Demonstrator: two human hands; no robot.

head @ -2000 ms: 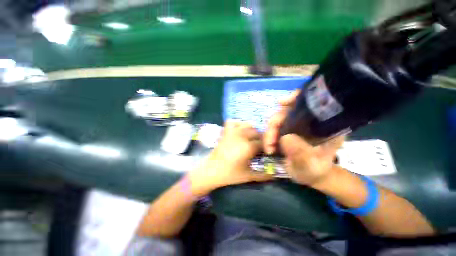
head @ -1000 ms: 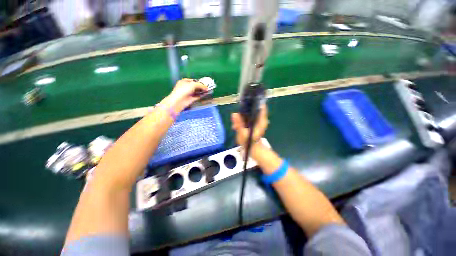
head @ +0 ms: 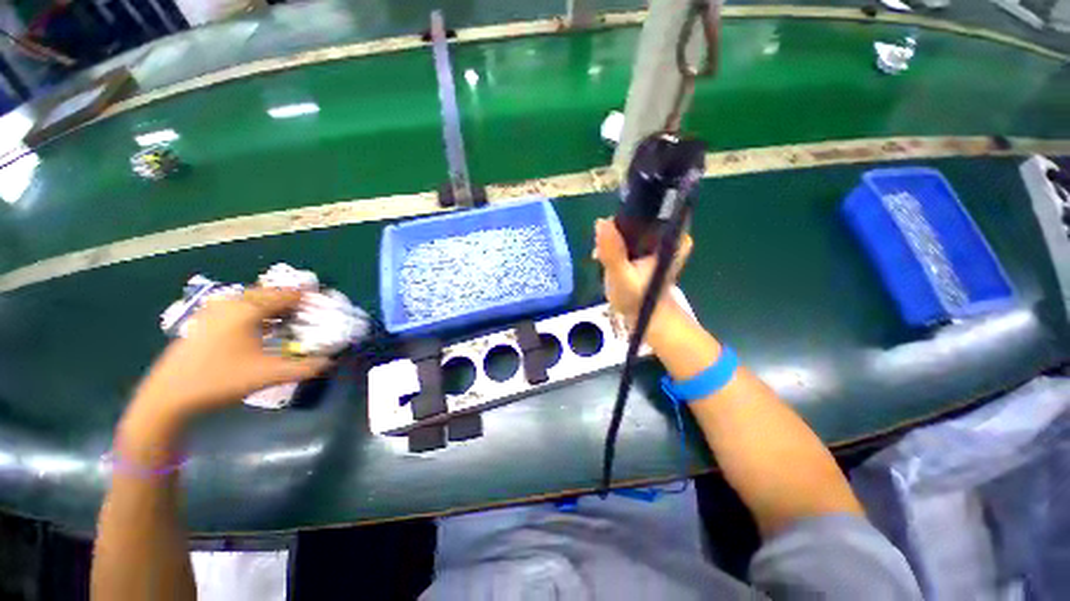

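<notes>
My left hand is at the cluster of waiting units on the left, thumb and fingers around a blurred white plug housing. My right hand grips the black electric screwdriver, held upright over the right end of the white fixture; its tip is hidden. The fixture has a row of dark round holes and black pads. No circuit board shows in its holes. The blue screw bin, full of tiny silver screws, sits behind the fixture.
A second blue bin and another fixture stand at right. Scattered units lie on the green belt, behind a pale rail. A grey divider bar crosses the belt. A black cord hangs before the fixture.
My left hand has come back from the belt, where it held a white unit, to the cluster. A white unit now shows on the belt behind the screwdriver. My right hand still holds the screwdriver.
</notes>
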